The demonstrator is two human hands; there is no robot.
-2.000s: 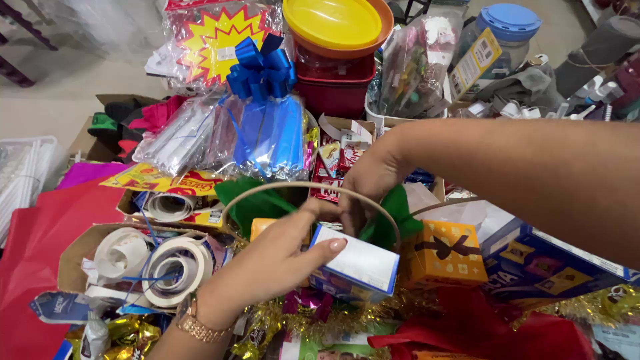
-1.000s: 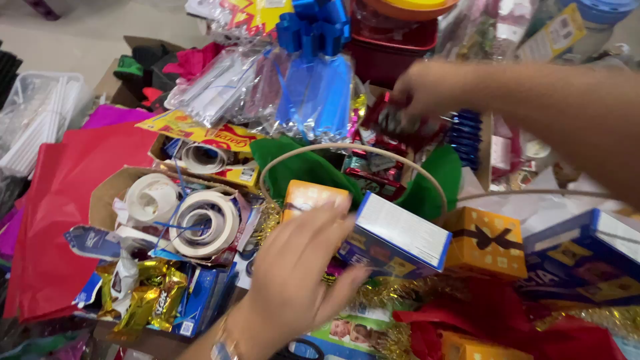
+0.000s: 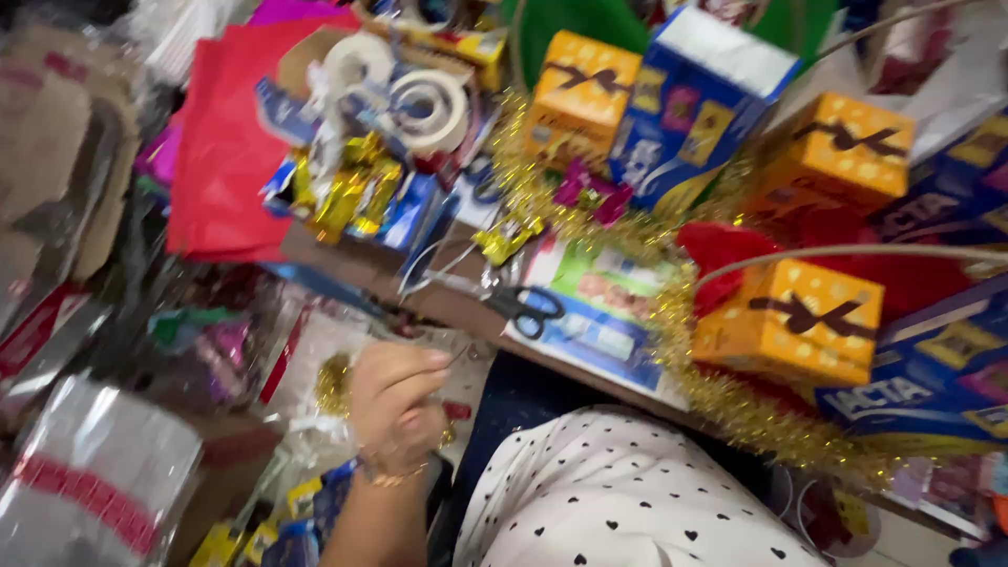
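My left hand (image 3: 400,405) hangs off the table's front edge with its fingers curled; blur hides whether something thin is pinched between the fingertips. My right hand is out of view. Just above the left hand, black-handled scissors (image 3: 535,313) lie at the table edge by a printed sheet (image 3: 598,331). Farther back, a yellow chocolate box (image 3: 581,98) stands beside a blue chocolate box (image 3: 693,118), with gold tinsel (image 3: 516,157) around them and a wrapped candy (image 3: 591,191) in front. Two more yellow boxes (image 3: 791,319) with dark printed bows stand at the right, near red fabric (image 3: 720,264).
Tape rolls (image 3: 429,109) and gold-wrapped sweets (image 3: 358,193) fill a carton at the back left, beside red sheets (image 3: 228,150). Below, a plastic-wrapped pack (image 3: 94,472) and blue-and-yellow packets (image 3: 303,520) sit at the lower left. A cane handle (image 3: 850,250) arches at the right.
The view has swung down and left. My left hand has left the boxes and is now below the table edge. My right hand, earlier at the packets behind the basket, has gone out of view.
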